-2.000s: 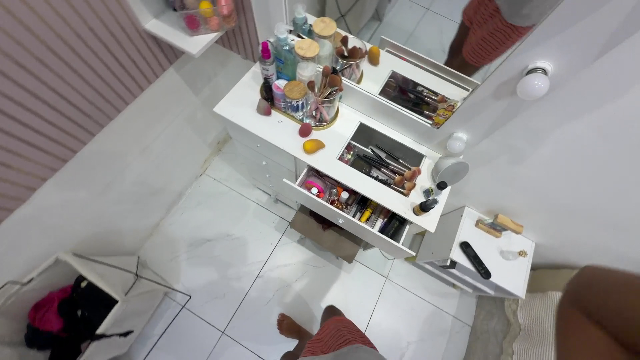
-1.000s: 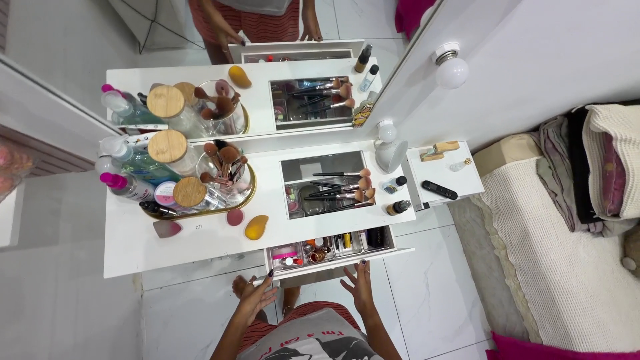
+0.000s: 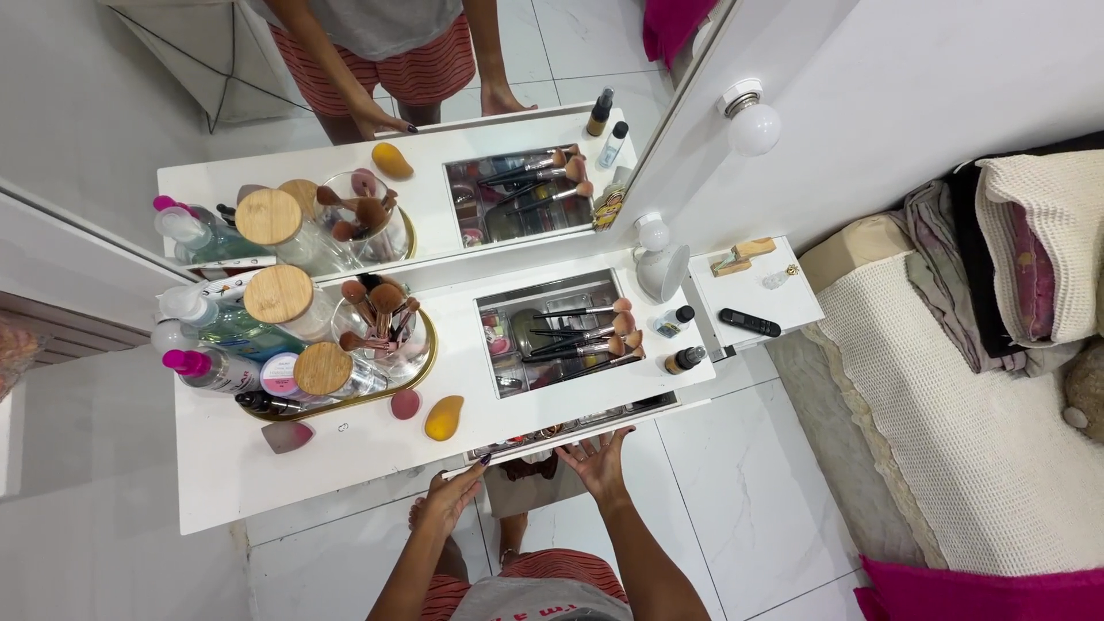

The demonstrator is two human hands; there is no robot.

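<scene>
A white drawer (image 3: 569, 442) stands slightly out from under the white dressing table (image 3: 345, 470), showing a narrow strip of small items. My left hand (image 3: 450, 493) touches the left end of the drawer front, fingertips at its top edge. Against the front further right lies my right hand (image 3: 597, 461), fingers spread and nothing held. Above the drawer, several makeup brushes (image 3: 586, 332) lie across a glass-covered opening in the tabletop. A yellow makeup sponge (image 3: 443, 418) and a round pink sponge (image 3: 405, 404) rest near the front edge. Another pink sponge (image 3: 287, 436) lies further left.
A gold-rimmed tray (image 3: 421, 366) holds bottles, wooden-lidded jars and a brush cup. Two small bottles (image 3: 674, 321) (image 3: 685, 360) stand at the right end. Behind is a mirror (image 3: 552, 52); to the right, a side table (image 3: 798, 297) with a black remote (image 3: 749, 323), and a bed (image 3: 957, 414).
The drawer has moved inward from a more open position. My hands, a little off its front one second ago, now touch it. The view has shifted closer to the tabletop.
</scene>
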